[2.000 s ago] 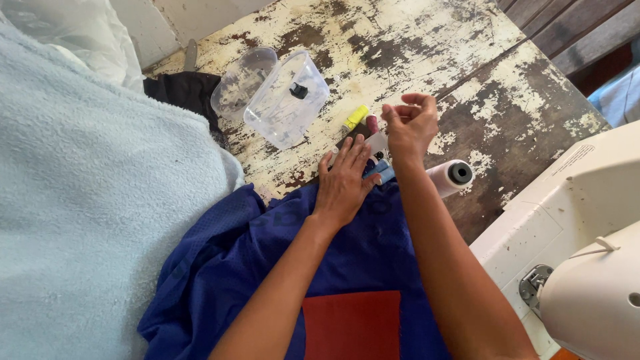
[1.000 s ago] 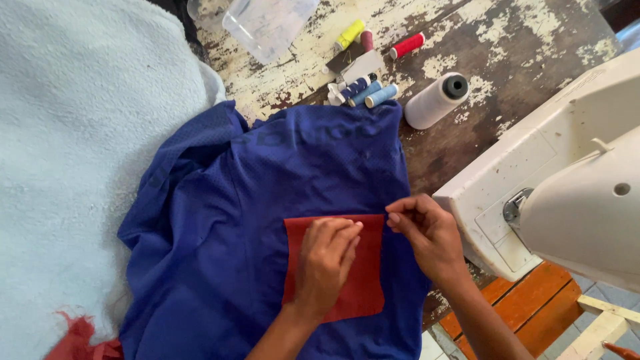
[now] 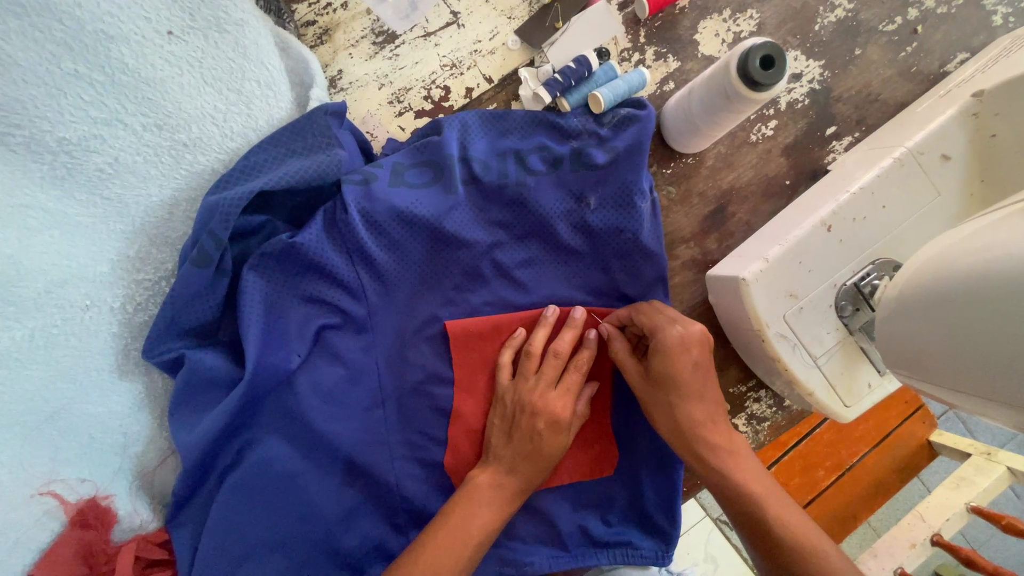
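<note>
A blue garment [image 3: 320,384] of perforated fabric, bearing faint lettering, lies spread over the table. On it rests a red fabric patch [image 3: 472,400], roughly square, with a slightly wavy lower edge. My left hand [image 3: 544,392] presses flat on the patch, fingers spread near its upper edge. Between the thumb and forefinger of my right hand [image 3: 668,368] is a thin metal pin or needle [image 3: 597,318], at the patch's upper right corner. Its tip lies over the red fabric; whether it pierces the cloth I cannot tell.
Blue thread spools [image 3: 618,90] and a white thread cone [image 3: 720,96] stand or lie beyond the garment on the worn wooden table [image 3: 760,208]. A white sewing machine [image 3: 800,296] is at right, an orange slatted seat [image 3: 864,464] below it. Light blue fleece [image 3: 104,200] covers the left; red scraps [image 3: 88,536] lie there.
Both hands came from the spools to the red patch. Since a second ago my left hand has flattened onto it, and a pin or needle now shows in my right fingers.
</note>
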